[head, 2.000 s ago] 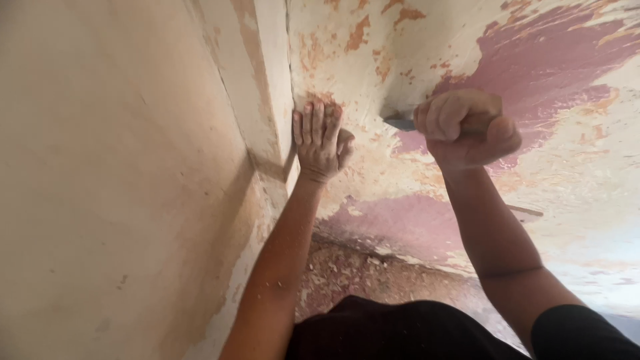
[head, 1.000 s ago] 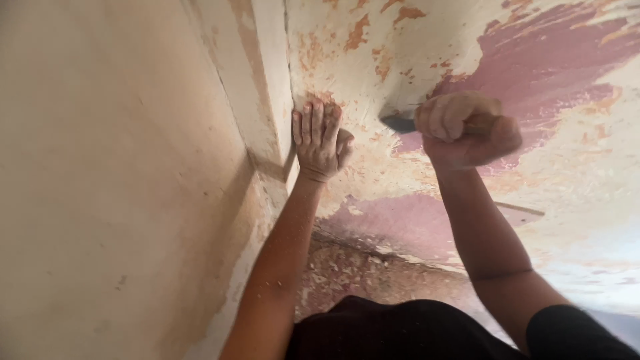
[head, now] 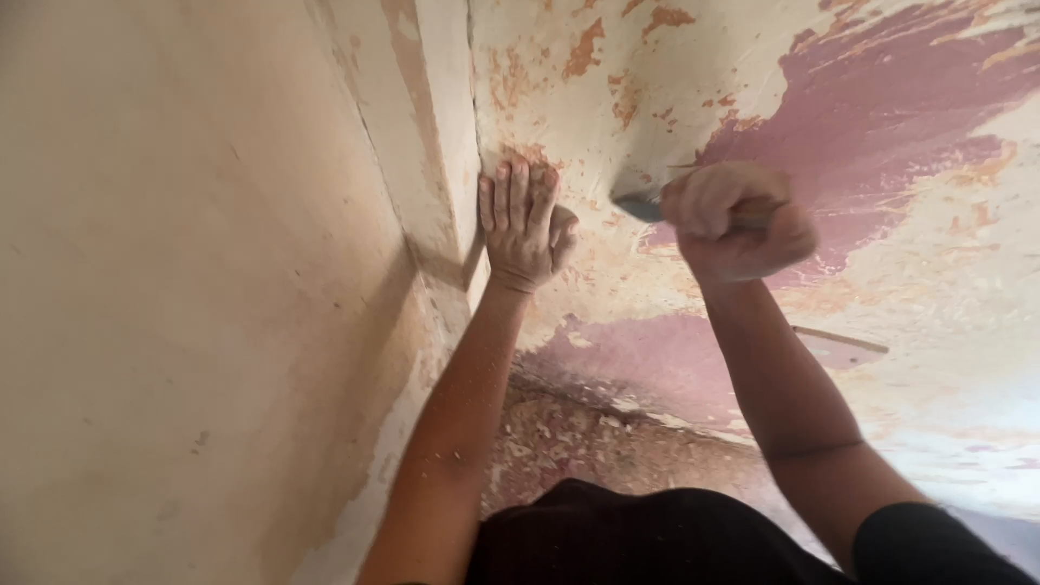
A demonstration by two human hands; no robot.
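Note:
My left hand [head: 522, 219] lies flat against the wall [head: 561, 97] of peeling cream paint, its fingers pointing up, close beside the corner trim. To its right, my right hand [head: 735, 219] is closed around the handle of a scraper, partly blurred. The scraper's dark blade [head: 638, 206] points left, at the wall surface; whether its edge touches cannot be told. Around the blade are orange-brown patches and a large area of exposed mauve paint [head: 877, 114]. Most of the handle is hidden in my fist.
A smooth beige wall [head: 179, 292] fills the left side, with a boxed trim [head: 443, 130] between it and the peeling wall. Below lies a floor strewn with paint flakes [head: 593, 447]. A small fixture or plate [head: 838, 348] with a brown edge shows behind my right forearm.

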